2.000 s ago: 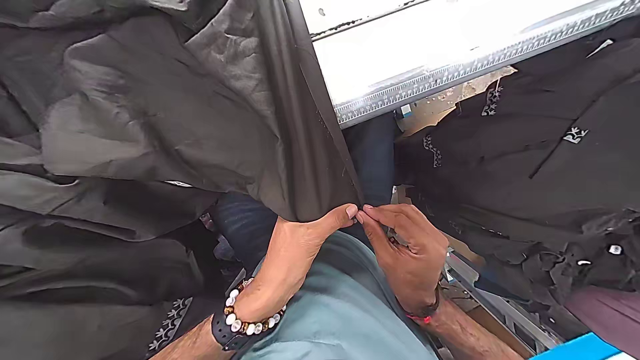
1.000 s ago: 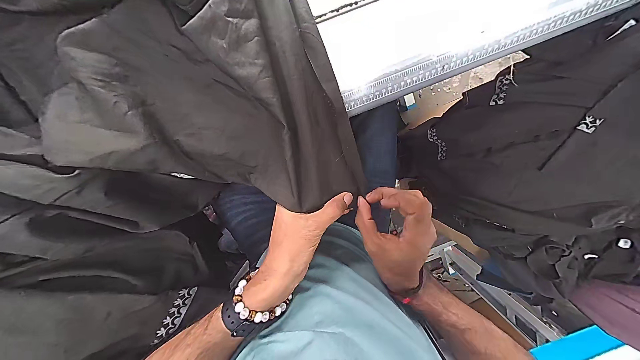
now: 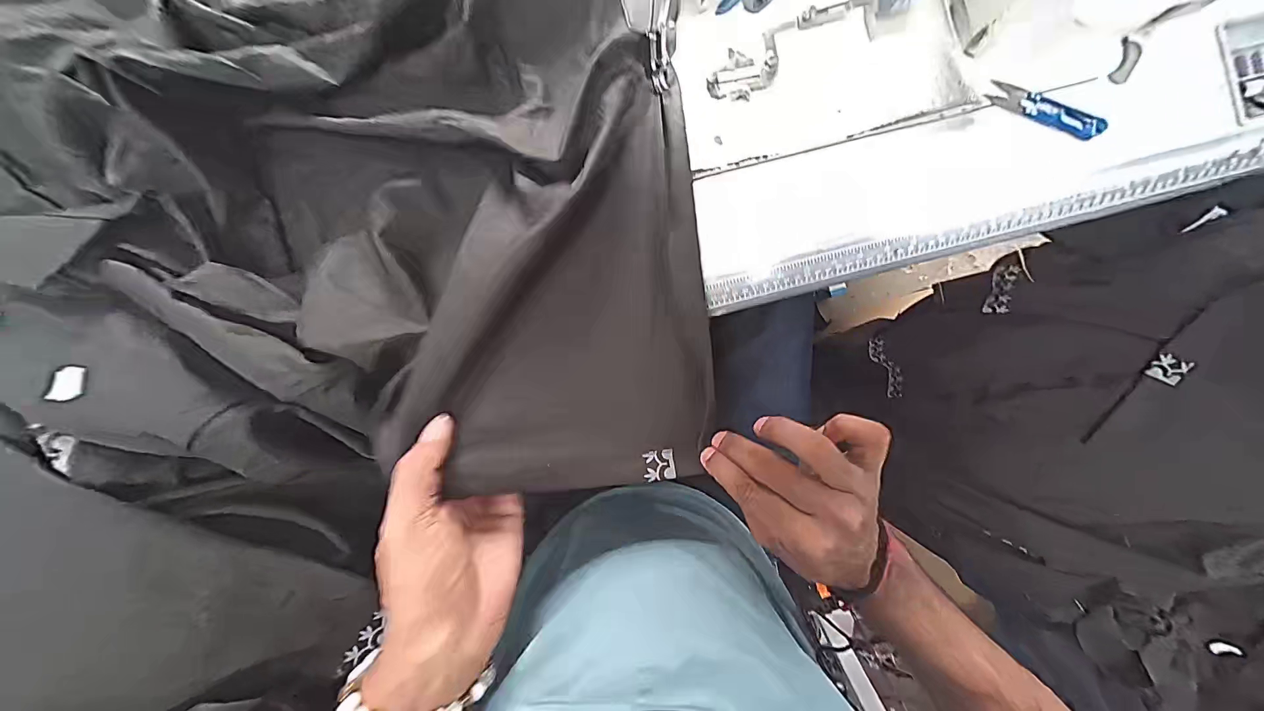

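Note:
Black fabric (image 3: 592, 326) hangs from beneath the sewing machine's presser foot (image 3: 660, 59) down to my lap, with a small pale embroidered motif (image 3: 660, 464) near its lower edge. My left hand (image 3: 449, 553) grips the lower left part of that edge, thumb on top and fingers beneath. At the lower right corner, my right hand (image 3: 805, 494) has bent fingers with the fingertips at the cloth's edge; whether they pinch it cannot be told.
On the white machine table (image 3: 839, 217), edged with a measuring scale, lie blue-handled thread snips (image 3: 1052, 111). More black fabric is heaped at the left (image 3: 197, 395), and dark embroidered cloth (image 3: 1047, 425) lies below the table at the right.
My hands were close together at the fabric's corner; now they are apart along its lower edge. The cloth is spread flatter and its motif shows. The view has shifted to take in more of the table.

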